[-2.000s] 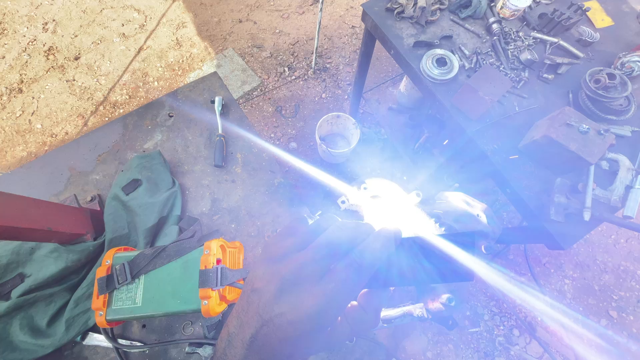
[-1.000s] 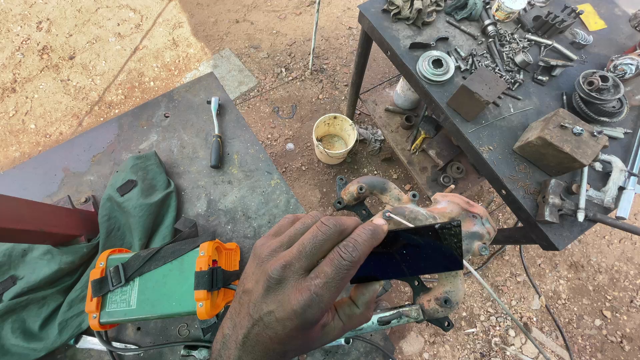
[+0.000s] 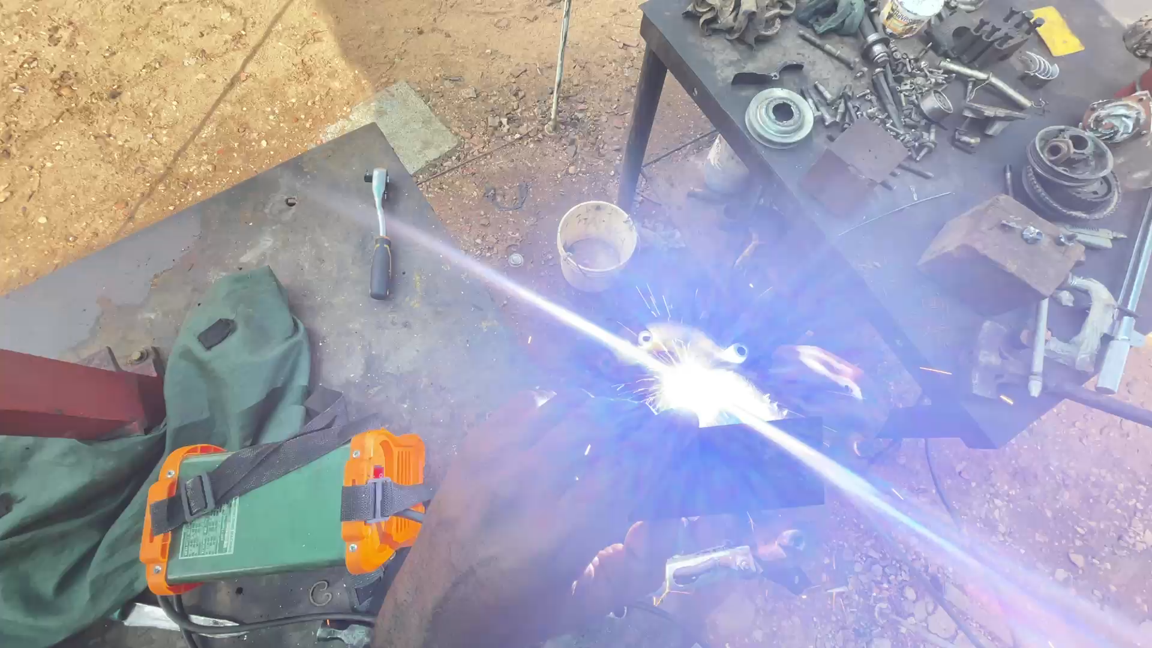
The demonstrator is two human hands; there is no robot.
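Observation:
My left hand (image 3: pixel 531 486) reaches in from the bottom and holds a dark rectangular welding glass (image 3: pixel 774 468). Glare and haze blur its fingers. Just beyond the upper edge of the glass, a blinding welding arc (image 3: pixel 706 391) throws sparks over a rusty tubular exhaust manifold (image 3: pixel 675 340). The arc hides much of the manifold and the tip of the electrode. Below the glass, a metal clamp (image 3: pixel 711 565) is partly visible. My right hand is out of view.
A green and orange welding machine (image 3: pixel 270 513) and green cloth (image 3: pixel 238 360) lie left, near a ratchet (image 3: pixel 380 234). A bucket (image 3: pixel 597 243) stands on the ground. The right-hand table (image 3: pixel 886 234) carries metal parts and a rusty block (image 3: pixel 999 243).
One second ago there was no arc, and the manifold, glass and thin rod showed plainly. Now a bright arc with sparks burns there, as it did two seconds ago.

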